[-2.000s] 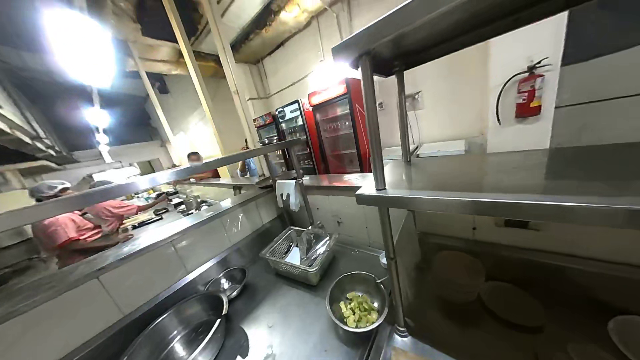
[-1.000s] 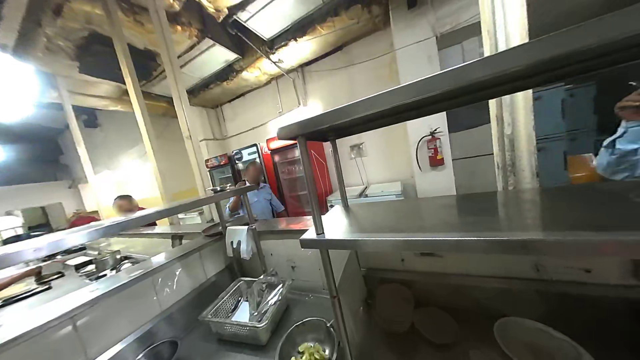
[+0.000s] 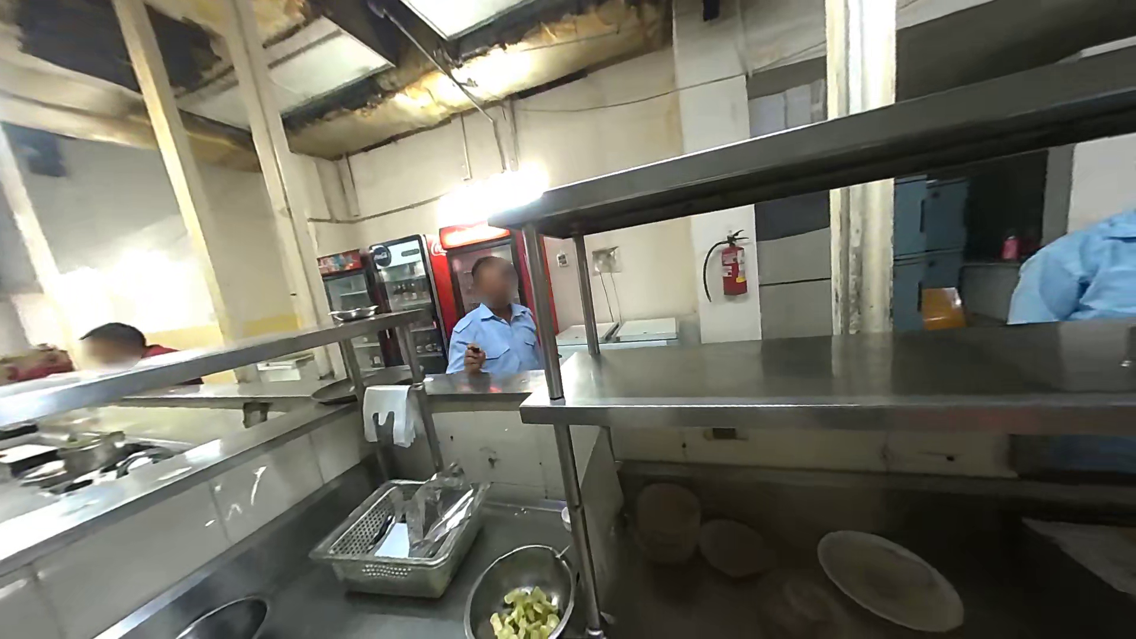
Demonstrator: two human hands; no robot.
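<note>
Neither of my hands shows in the head view. At the bottom centre, a steel bowl (image 3: 568,581) holds chopped pale green pieces (image 3: 525,614), with a utensil leaning at its rim. Left of it on the steel counter (image 3: 382,617) sits a perforated basket (image 3: 355,568) with clear plastic and a white item inside. A part of a dark metal bowl (image 3: 226,619) shows at the lower left edge. A white cloth or paper (image 3: 390,413) hangs from the rack behind the basket.
A two-level steel shelf (image 3: 799,377) spans the right, its post (image 3: 577,515) beside the bowl. Plates (image 3: 887,581) lie beneath it. A person in a blue shirt (image 3: 499,342) stands beyond the counter; another blue sleeve (image 3: 1078,271) is at the right. A fire extinguisher (image 3: 734,269) hangs behind.
The view has swung right and up. The person in the blue shirt, barely visible behind the rack two seconds ago, now stands in plain sight behind the counter.
</note>
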